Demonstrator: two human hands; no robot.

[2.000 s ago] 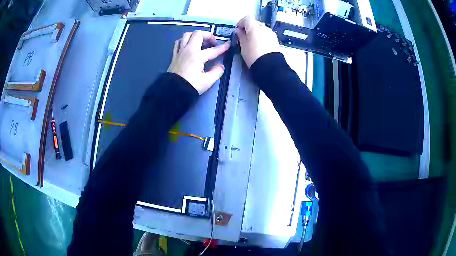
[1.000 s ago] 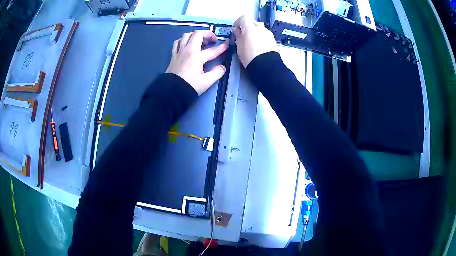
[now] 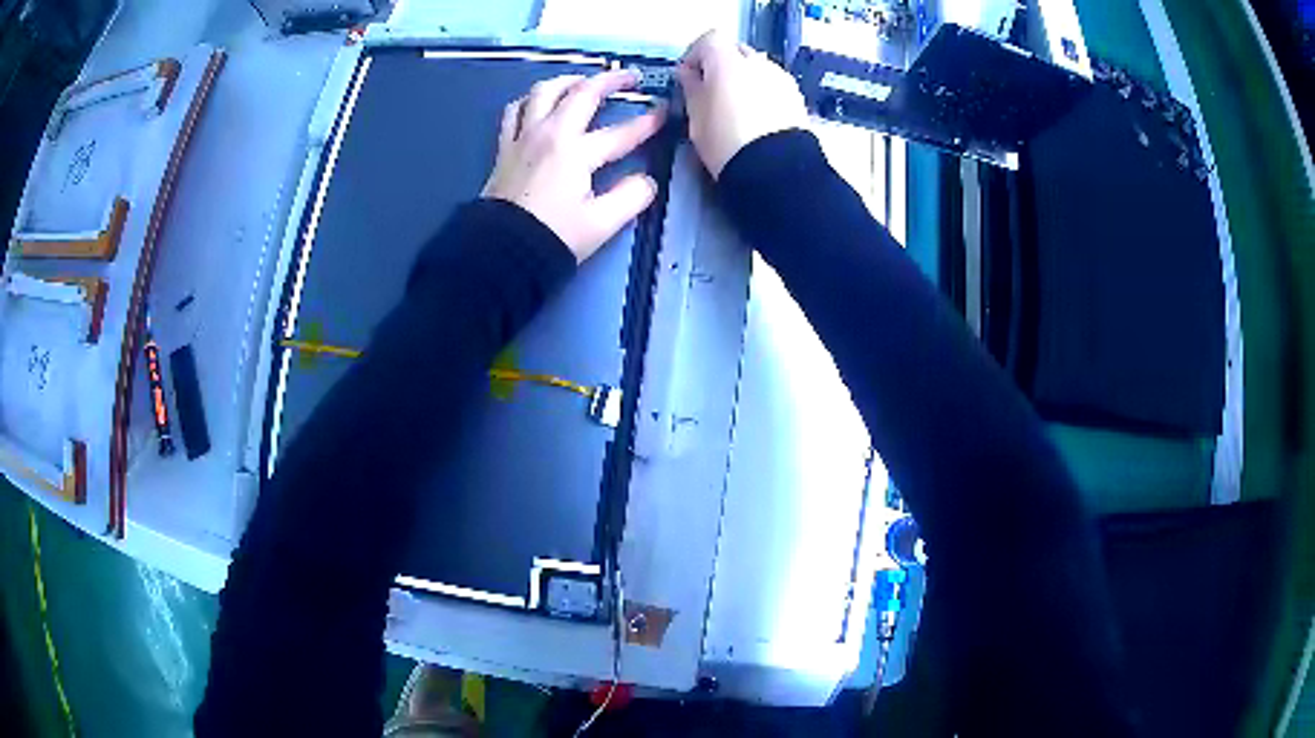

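A dark grey display panel with thin white edge lines lies on the pale work fixture. A yellow flex cable with yellow tape tabs crosses it to a small white connector. A corner pad sits in the white L at the near corner. My left hand rests on the panel near its far right corner, fingers spread, fingertips at the dark edge strip. My right hand has its fingertips pinched at that same corner. What lies between the fingertips is too small to tell.
Frame strips, an orange-black stick and a black bar lie at left. A foam tray of small parts is at far right, above black foam blocks. A blue-handled tool is at near right. A thin wire hangs at the front.
Both hands stay at the far corner with small finger shifts. My left fingers reach slightly further over the corner pad. The view has shifted slightly.
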